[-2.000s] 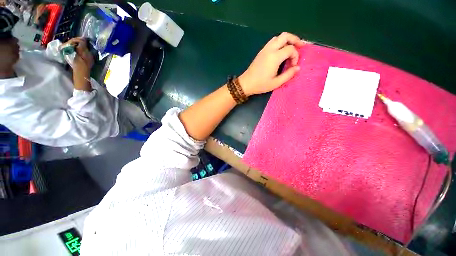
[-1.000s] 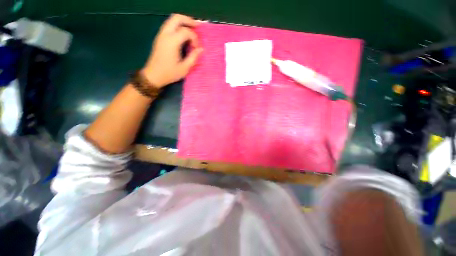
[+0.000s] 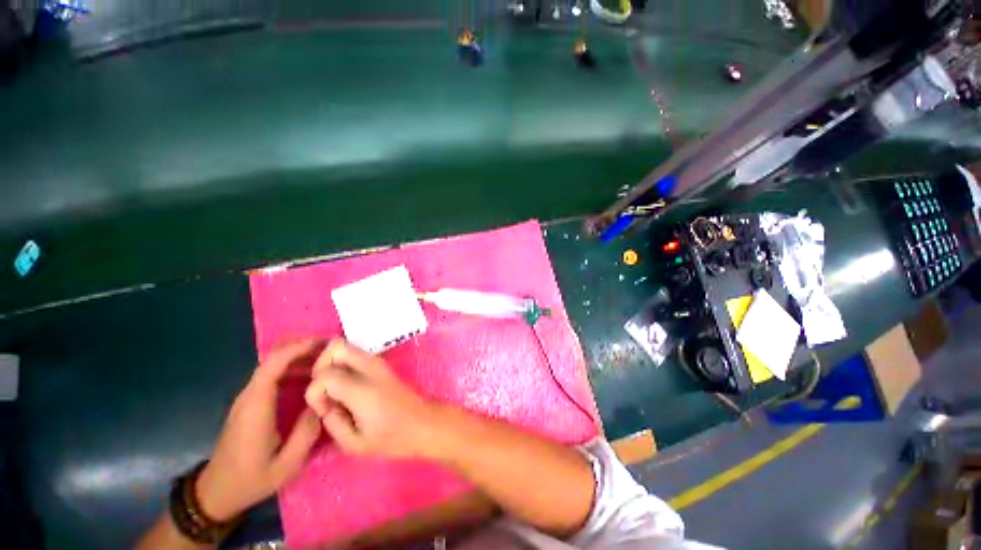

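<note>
My left hand (image 3: 253,438), with a beaded bracelet at the wrist, is over the left part of the pink mat (image 3: 489,376), its fingers curved. My right hand (image 3: 368,403) meets it there with curled fingers. The fingertips overlap, so I cannot tell if anything is between them. Above them on the mat lies a white paper pad (image 3: 379,309) with dark dabs along its lower edge. The dispensing syringe (image 3: 479,304) lies right of the pad, its yellowish tip at the pad's edge and its green cap to the right. Neither hand touches it.
A black box (image 3: 715,279) with a red light stands right of the mat, with papers (image 3: 768,333) on it and clear plastic (image 3: 801,258) beside it. A black tray (image 3: 927,239) of teal parts is at far right. A small teal part (image 3: 28,257) lies far left.
The view has swung to the right. My left hand has left the mat's upper left corner and moved nearer me. My right hand has come into view and joined it. The syringe still lies by the pad.
</note>
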